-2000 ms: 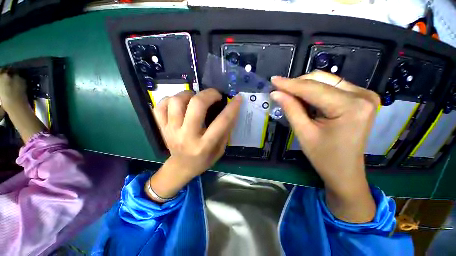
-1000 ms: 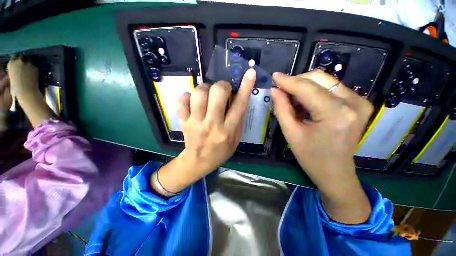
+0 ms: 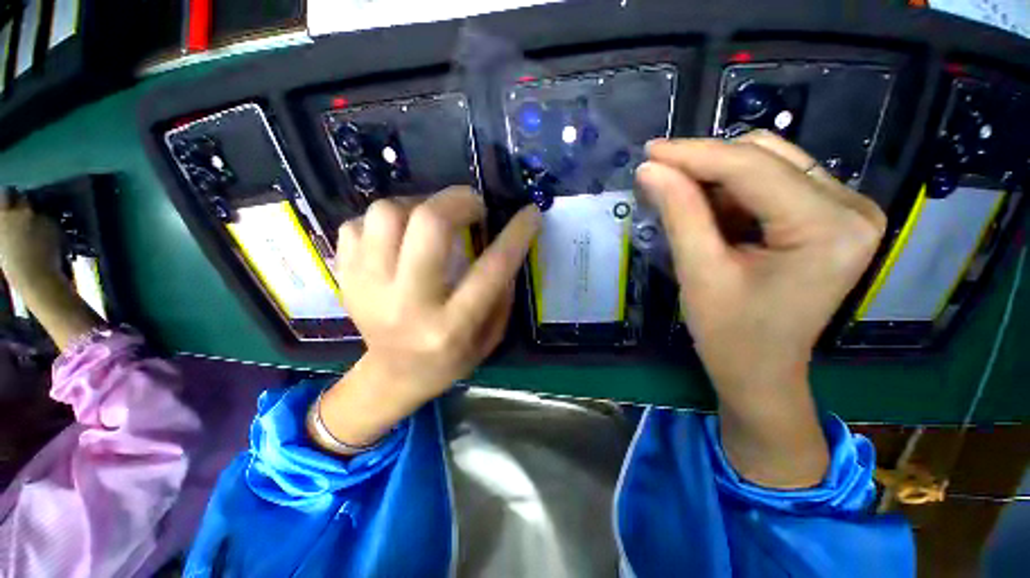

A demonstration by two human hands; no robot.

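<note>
My right hand (image 3: pixel 757 243) pinches the lower right end of a clear ring sheet (image 3: pixel 480 68) between thumb and index finger. The sheet lies over the camera area of an open-backed phone (image 3: pixel 579 265) in the black phone tray (image 3: pixel 395 73). Dark rings show on the sheet near my right fingertips. My left hand (image 3: pixel 424 294) is open beside that phone, its index fingertip near the lowest camera lens (image 3: pixel 542 194). It holds nothing visible. Its fingers partly cover the neighbouring phone (image 3: pixel 424 124).
Other phones with pale batteries sit in the tray, at the left (image 3: pixel 280 254) and right (image 3: pixel 932 254). A person in a pink sleeve (image 3: pixel 124 406) works at another tray, far left. A red bar (image 3: pixel 199 23) and white paper (image 3: pixel 384 11) lie behind the tray.
The view has shifted along the tray, and another phone now shows at the left. The sheet lies over a different phone. My left index finger has come off the sheet's middle and moved lower left.
</note>
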